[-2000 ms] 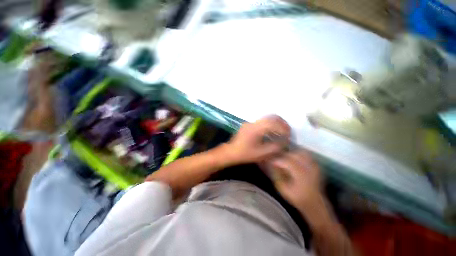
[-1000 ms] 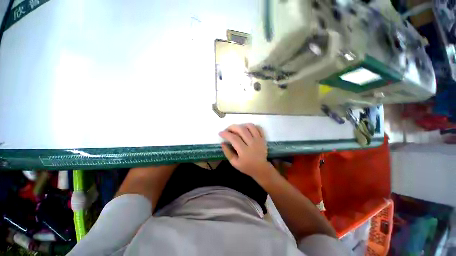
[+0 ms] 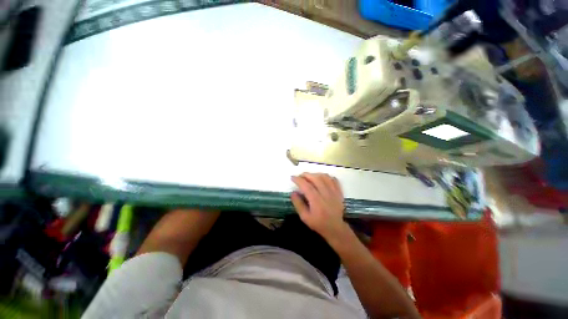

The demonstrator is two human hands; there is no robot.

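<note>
My right hand [image 3: 321, 200] rests on the green front edge of the white sewing table [image 3: 168, 112], fingers slightly curled over the edge. Whether it holds anything small cannot be seen. My left forearm [image 3: 180, 232] reaches under the table edge, and the left hand is hidden below it. The cream sewing machine [image 3: 377, 84] stands to the right, with a lit white display on its green panel [image 3: 445, 132]. Its needle area and bed plate [image 3: 349, 149] lie just beyond my right hand. No cloth is seen under the needle area.
Scissors [image 3: 459, 198] and snips [image 3: 420, 175] lie at the table's right end. An orange basket or cloth [image 3: 451, 261] is below right. A lime green basket rim [image 3: 121, 237] with dark pieces is below left. A blue basket [image 3: 398, 14] is behind the machine.
Since the earliest frame, my hands have parted; the left went under the table and the right onto its edge. Since one second ago the view has shifted, showing the blue basket; the hands look much the same.
</note>
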